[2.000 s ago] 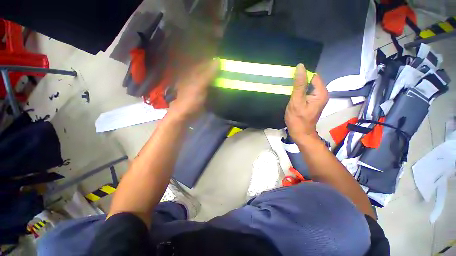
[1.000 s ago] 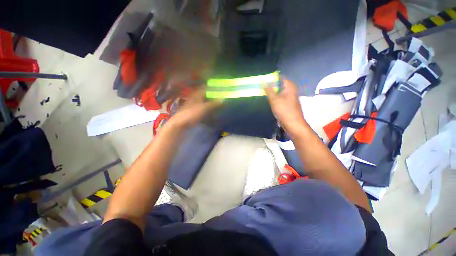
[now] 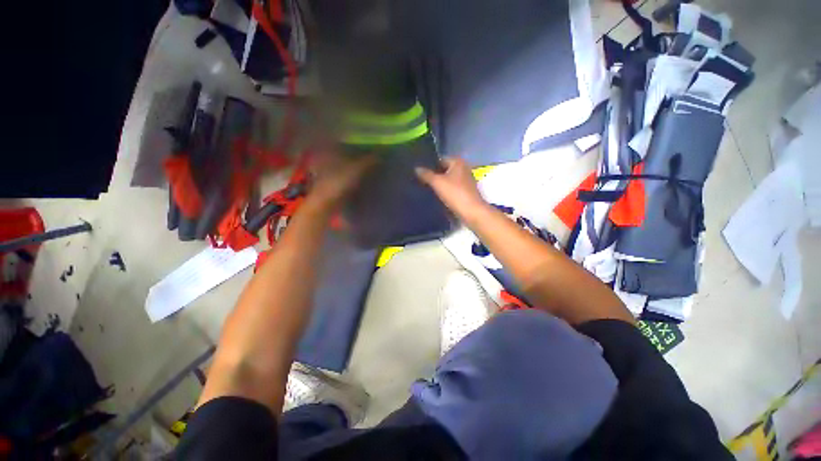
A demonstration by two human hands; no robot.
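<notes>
A black reflective-tape panel [image 3: 396, 203] with two bright yellow-green bands lies in front of me, its upper part blurred. My left hand [image 3: 335, 180] is blurred at the panel's left edge; its grip cannot be made out. My right hand [image 3: 452, 187] is at the right edge, thumb and fingers apart, with no cloth visible between them. A folded dark grey panel stack [image 3: 338, 311] lies below, by my foot, partly under the panel and my left forearm.
Tied grey bundles [image 3: 671, 185] with a black strip and orange-red cloth lie at the right. Orange-red ties [image 3: 236, 225] and dark rolls [image 3: 212, 153] lie at the left. A large grey panel [image 3: 504, 72] lies ahead. White paper [image 3: 198, 281] is on the floor; a metal bar [image 3: 153, 405] is lower left.
The view has shifted, with the floor items now further left or lower. The reflective panel was between both hands; now my right hand's fingers are spread at its edge.
</notes>
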